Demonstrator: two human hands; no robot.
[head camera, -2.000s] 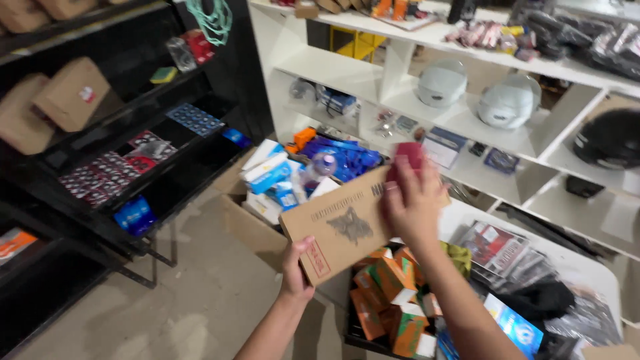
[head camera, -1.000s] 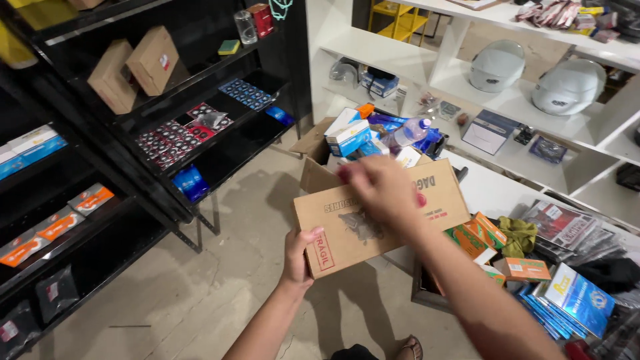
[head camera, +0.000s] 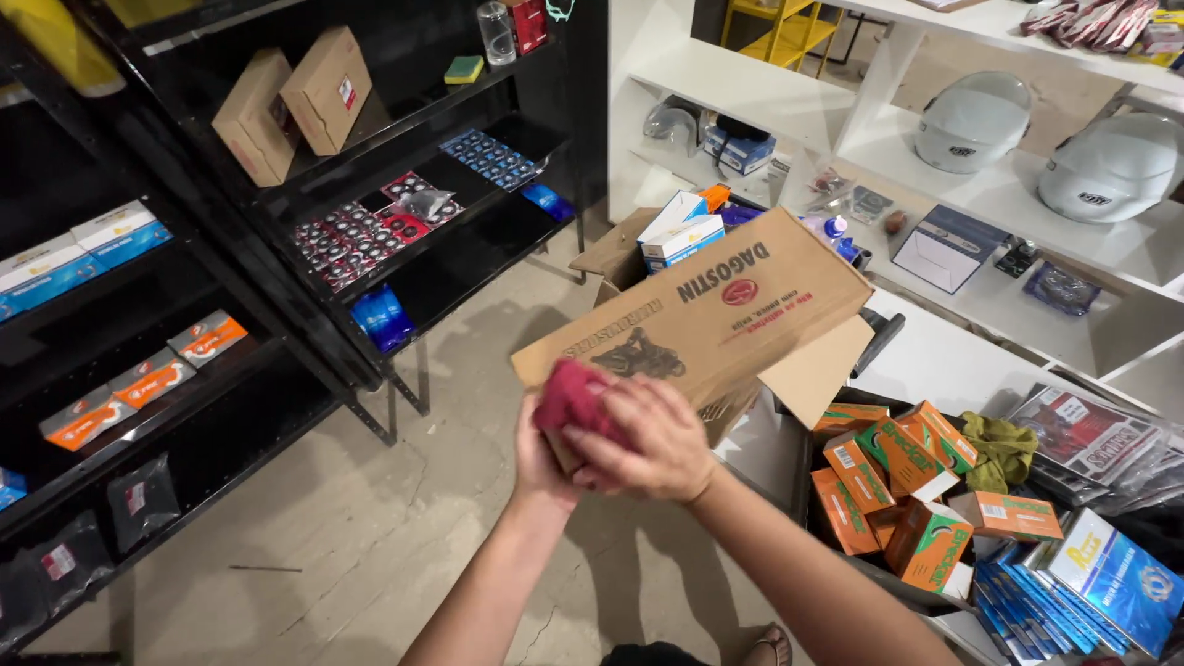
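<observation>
A long cardboard box (head camera: 712, 314) with a printed motorcycle is held tilted in front of me, its far end raised over an open carton. My left hand (head camera: 546, 453) grips the near end from below and the side. My right hand (head camera: 647, 435) presses a crumpled dark red cloth (head camera: 578, 407) against that same end, its fingers spread over the cloth. Part of the left hand's fingers is hidden behind the cloth and the box. Behind the box, the open carton (head camera: 615, 245) holds white and blue boxes (head camera: 683, 236).
Black metal shelves (head camera: 444, 97) at left carry two cardboard boxes (head camera: 326, 91) and blister packs (head camera: 356, 231). White shelving (head camera: 740, 83) at right holds grey helmets (head camera: 974, 122). At lower right stand a crate of orange and green boxes (head camera: 911, 458), an olive cloth (head camera: 999, 449) and blue packets (head camera: 1110, 573).
My right hand with the red cloth has moved from the box's broad printed face to its near left end. The box's far end now points more upward.
</observation>
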